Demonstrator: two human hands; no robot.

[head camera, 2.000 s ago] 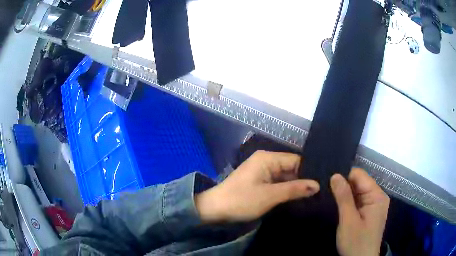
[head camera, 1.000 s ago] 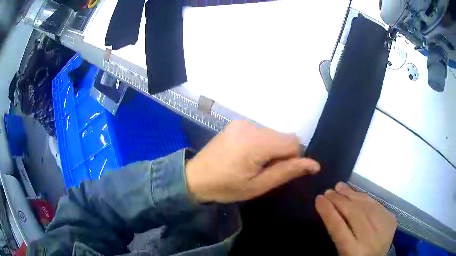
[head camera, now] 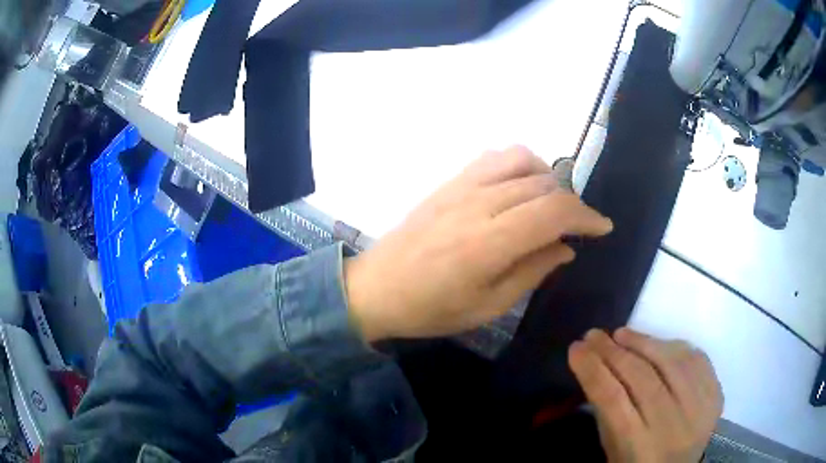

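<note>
A long dark band (head camera: pixel 638 154) runs from under the presser foot and needle (head camera: pixel 693 113) down over the table's front edge, where it meets a dark cloth mass (head camera: pixel 471 398) in the lap. My left hand (head camera: pixel 480 240) lies over the band's left edge, its thumb and fingers close together on the cloth. My right hand (head camera: pixel 648 389) is at the band's lower right edge with bent fingertips on the cloth. My left fingertips are nearer the needle than my right ones. The fabric under both hands is partly hidden.
Cut dark pieces (head camera: pixel 279 127) lie on the white table at the left. An edge ruler (head camera: pixel 317 226) runs along the front edge. A blue plastic bin (head camera: pixel 136 235) is below left. The white machine head (head camera: pixel 715 41) and a grey attachment (head camera: pixel 776 185) are at the upper right.
My left hand has moved up the band towards the needle. My right hand stays near the front edge. More of the cut pieces and machine head show as the view has shifted.
</note>
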